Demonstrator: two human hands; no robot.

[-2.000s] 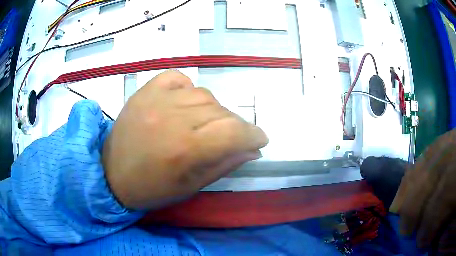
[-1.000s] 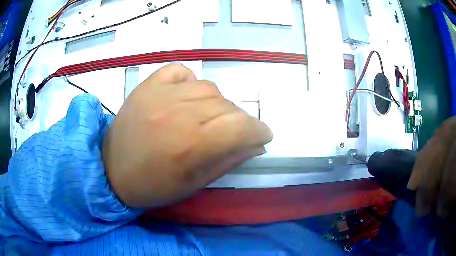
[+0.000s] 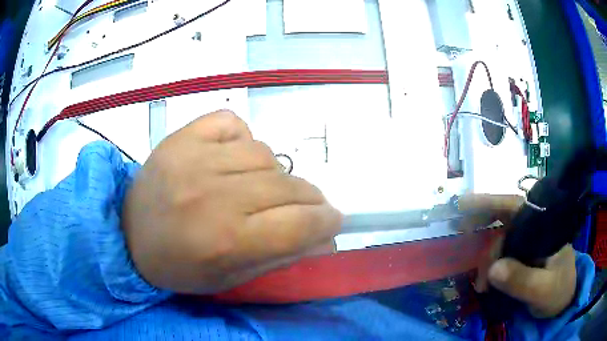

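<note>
The white back panel point(image 3: 359, 173) lies in front of me. A long grey-silver metal strip point(image 3: 386, 220) runs along its near edge. My left hand point(image 3: 229, 206) is closed over the strip's left part; its fingertips are hidden. My right hand point(image 3: 536, 283) holds the black electric screwdriver point(image 3: 549, 206), tilted, at the panel's near right corner. A right finger reaches to the strip's right end. The screwdriver's bit cannot be made out. A small dark loop point(image 3: 284, 162) shows beside my left hand.
A red foam strip point(image 3: 373, 270) lies under the near edge. A red-black ribbon cable point(image 3: 219, 80) crosses the panel. A dark speaker point(image 3: 492, 116) and green board point(image 3: 536, 150) are at the right. Small parts and red wires lie near the bottom right, beside a blue edge point(image 3: 592, 73).
The screwdriver has swung up and right, away from the strip's right end, and my right fingers now reach there. My left hand stays over the strip. The view has shifted slightly.
</note>
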